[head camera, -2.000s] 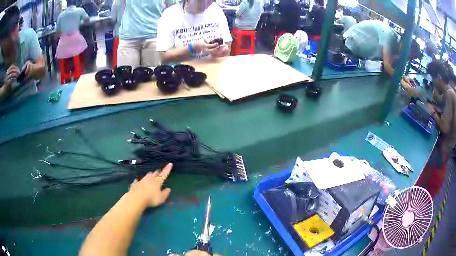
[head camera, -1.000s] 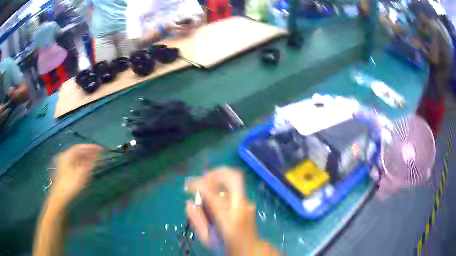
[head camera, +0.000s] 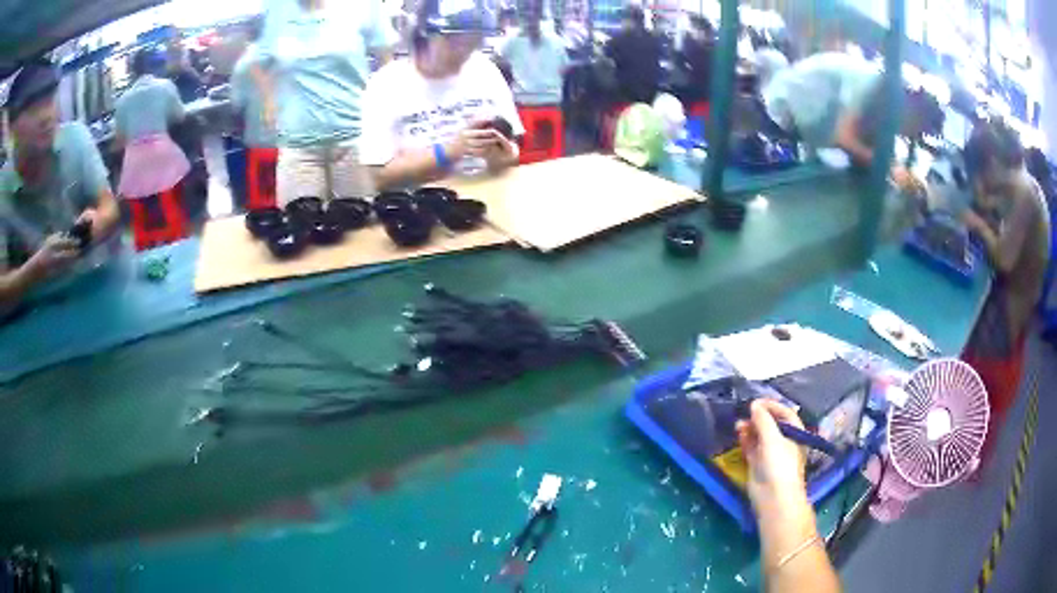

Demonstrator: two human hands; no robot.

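Observation:
My right hand [head camera: 774, 446] is over the blue tray at the right. It is closed around the dark blue handle of the soldering iron [head camera: 811, 438]; the iron's tip end is hard to make out against the tray. My left hand is out of the picture. A bundle of black USB cables [head camera: 487, 338] lies on the green belt, with its panel [head camera: 621, 343] at the right end and loose cable ends spread to the left. Small dark snips [head camera: 531, 539] with a white piece [head camera: 546, 492] at one end lie on the bench.
The blue tray [head camera: 695, 481] holds a dark box, papers and a partly hidden yellow sponge [head camera: 733, 466]. A pink fan [head camera: 937, 424] stands at its right. Black round parts [head camera: 406, 225] sit on cardboard [head camera: 591, 199] across the belt. People work behind and at right.
My left hand has gone from the cables and left the picture. My right hand has moved from the bench front to the tray with the iron. The snips now lie on the bench.

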